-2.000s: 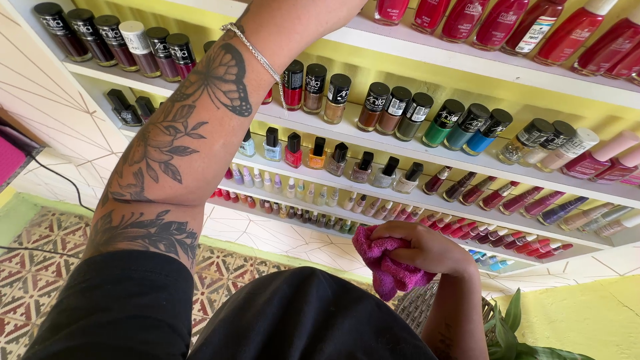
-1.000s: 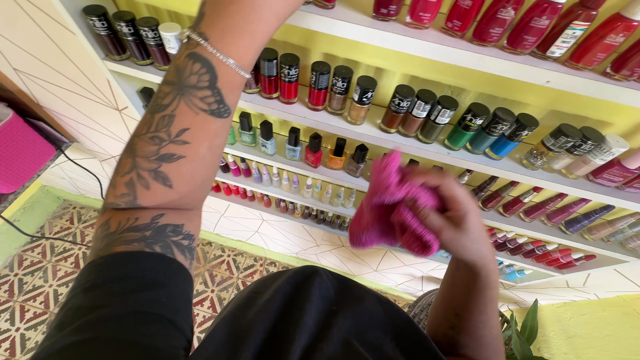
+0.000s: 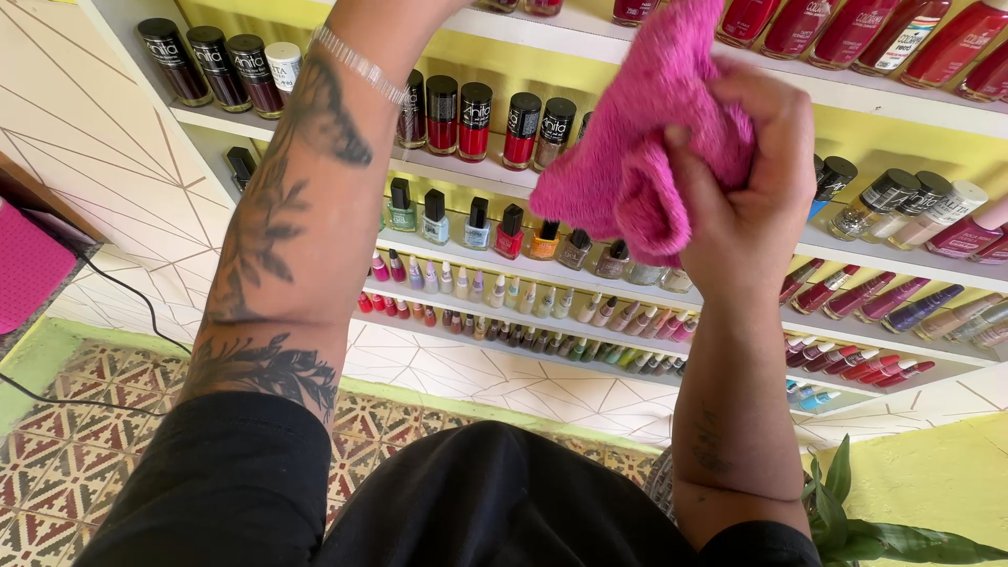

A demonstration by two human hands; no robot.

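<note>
My right hand grips a bunched pink cloth, raised in front of the upper shelves at right of centre. Behind the cloth stand nail polish bottles, partly covered by it. My left arm reaches up across the left side, and its hand is beyond the top edge, so what it touches is hidden. Close to the left wrist are red nail polish bottles with black caps. Dark nail polish bottles stand left of that wrist. Larger red bottles line the shelf at upper right.
White shelves hold rows of small polish bottles lower down. A leafy plant is at lower right. Black cable hangs at left near a pink object. Patterned tiles cover the floor.
My right hand has risen with the pink cloth from the lower shelves to the upper ones. The left arm stays raised, its hand out of view.
</note>
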